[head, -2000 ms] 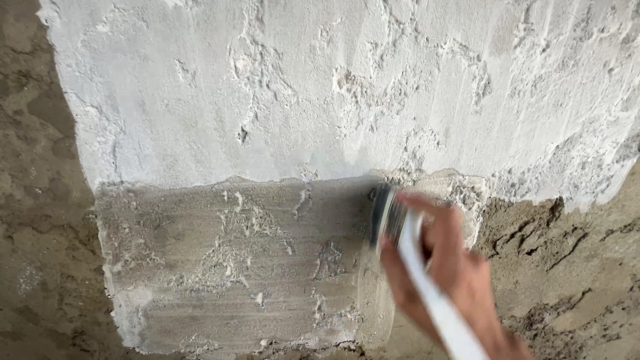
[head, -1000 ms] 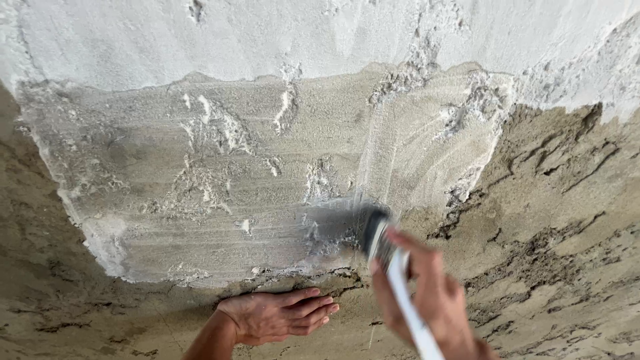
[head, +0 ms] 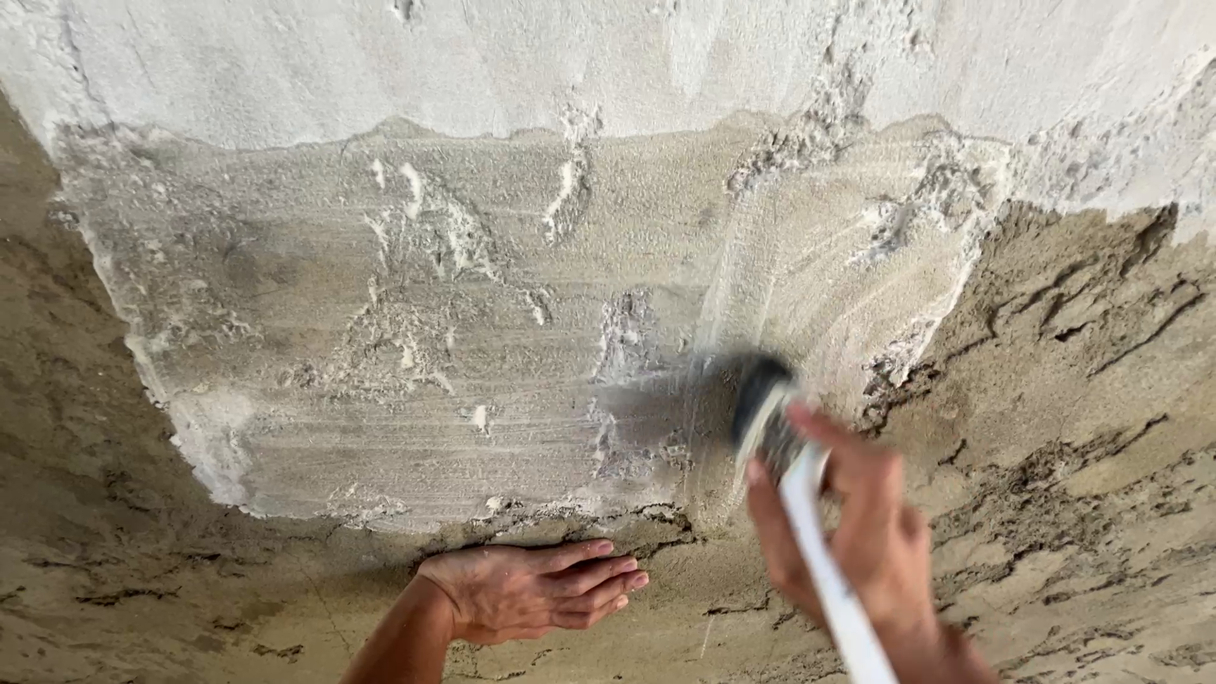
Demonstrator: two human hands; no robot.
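My right hand (head: pixel 855 532) is closed around a brush (head: pixel 817 532) with a long white handle. Its dark bristles, blurred by motion, touch the wetted grey-brown patch (head: pixel 532 361) of the wall near that patch's lower right. White residue and streaks cover parts of the patch. My left hand (head: pixel 532 589) holds nothing and rests on the rough brown wall just below the patch's lower edge, its fingers pointing right.
White, pitted coating (head: pixel 589 66) spans the top of the view. Rough, cracked brown plaster (head: pixel 1073 456) lies at the right and along the bottom, with more brown plaster (head: pixel 57 427) at the left.
My left hand, out of view two seconds ago, rests on the wall below the patch. The brush has moved from the patch's upper edge to its lower right. The view has shifted.
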